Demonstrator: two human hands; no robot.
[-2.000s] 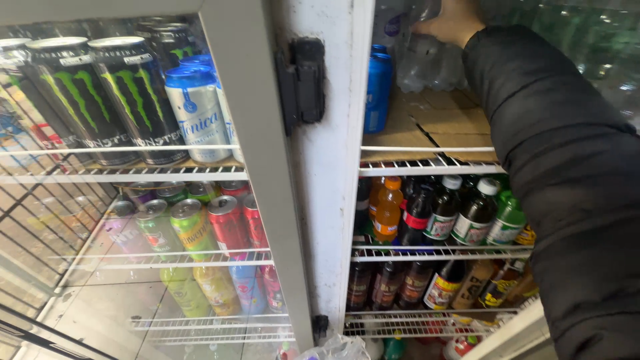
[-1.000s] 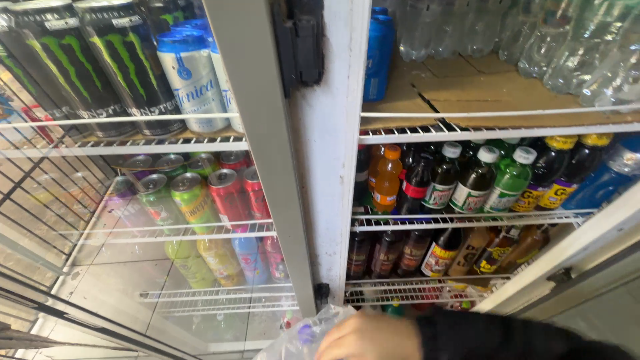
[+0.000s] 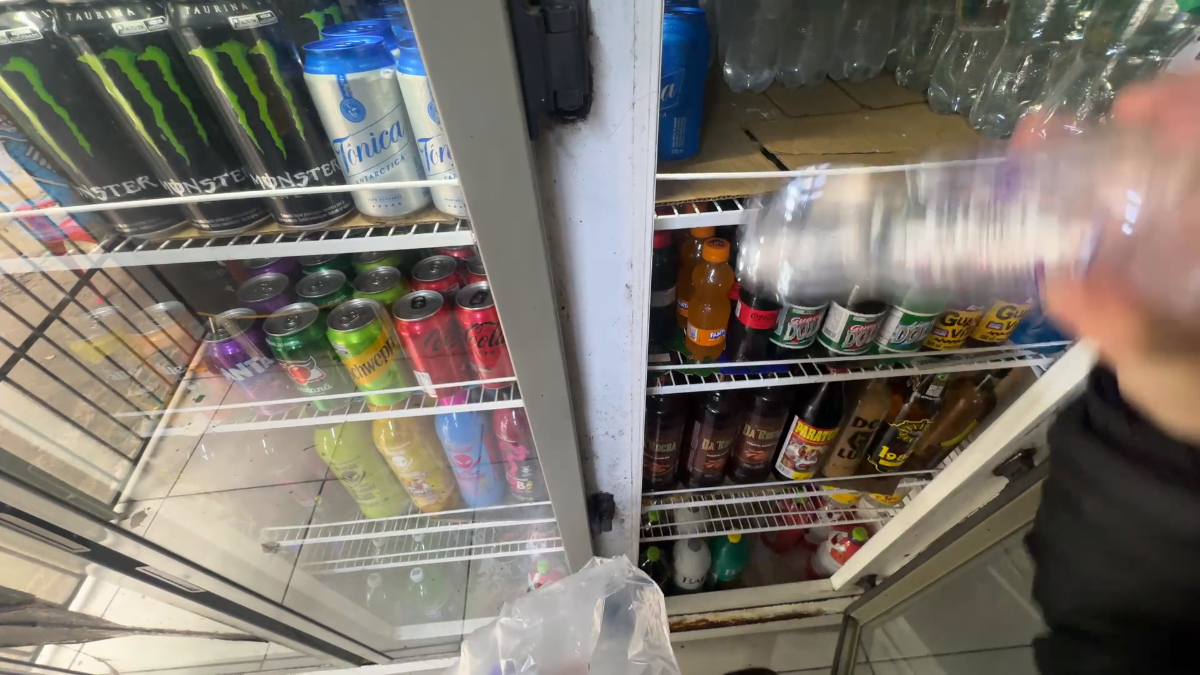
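Observation:
My right hand (image 3: 1116, 253), in a dark sleeve at the right, is shut on a clear plastic bottle (image 3: 872, 230). Motion blurs both. The bottle lies roughly level, its far end pointing left, in front of the refrigerator's upper right shelf. My left hand is not in view. A clear plastic bag (image 3: 581, 623) stands at the bottom middle; what it holds cannot be made out. More clear plastic bottles (image 3: 994, 70) stand on the cardboard-lined top shelf (image 3: 825, 131), with a blue can (image 3: 682, 84) at that shelf's left end.
The glass door (image 3: 487, 281) at left has cans behind it, among them black energy drink cans (image 3: 253, 112) and silver tonic cans (image 3: 366, 131). A white post (image 3: 600, 281) divides the two sides. Below the top shelf stand an orange soda bottle (image 3: 710, 295) and dark bottles (image 3: 759, 436). The right door (image 3: 984, 469) stands open.
My right hand has gone from the top shelf down to the plastic bag, and is now raised at the right with a clear bottle in it.

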